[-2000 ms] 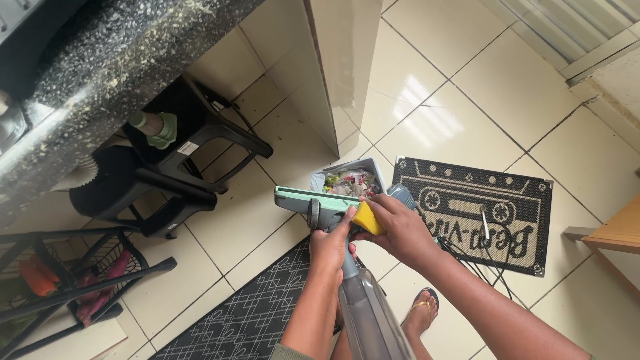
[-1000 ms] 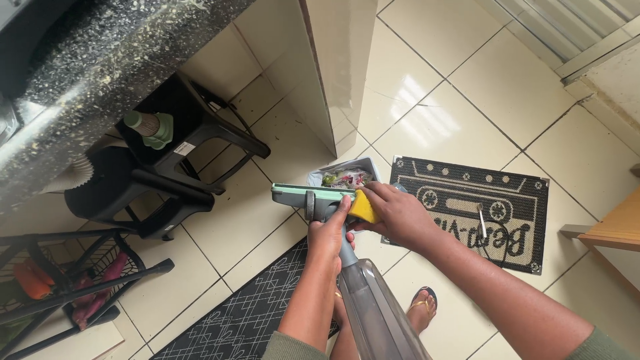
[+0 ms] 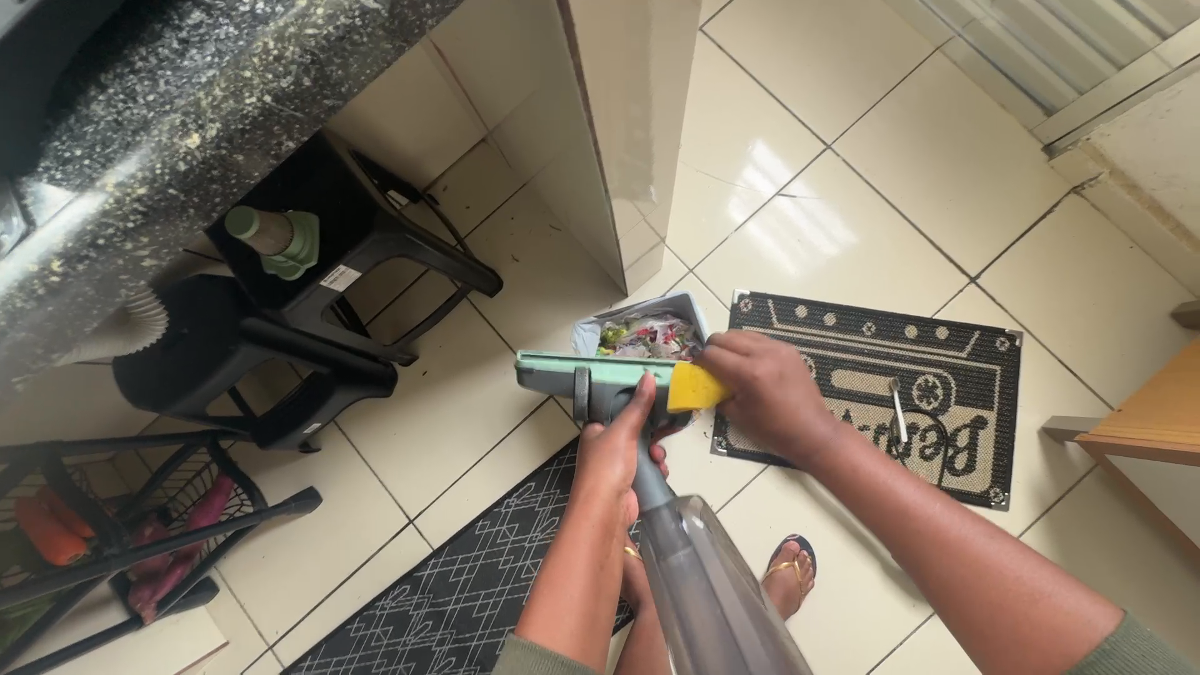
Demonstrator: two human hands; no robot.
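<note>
A vacuum cleaner's floor head (image 3: 600, 373), grey with a light green top edge, is held up over the floor. My left hand (image 3: 619, 441) grips it at the neck, the thumb lying up against the head. Below the neck extends a clear grey plastic vacuum body (image 3: 717, 581). In my right hand (image 3: 764, 389) is a yellow sponge or cloth (image 3: 696, 387), pressed against the right end of the floor head. Just behind the head stands a small waste bin (image 3: 694, 314) lined with a bag and full of litter.
Black plastic stools (image 3: 366, 248), one bearing a green and clear vacuum part (image 3: 281, 242), stand under the speckled stone counter (image 3: 187, 141). A vegetable rack (image 3: 159, 548) is at lower left. A cassette-pattern doormat (image 3: 872, 394), a patterned black mat (image 3: 450, 572) and wooden furniture (image 3: 1148, 412) lie around my feet.
My right hand with the yellow sponge or cloth has shifted to the right along the floor head, towards its right end. My left hand still holds the neck.
</note>
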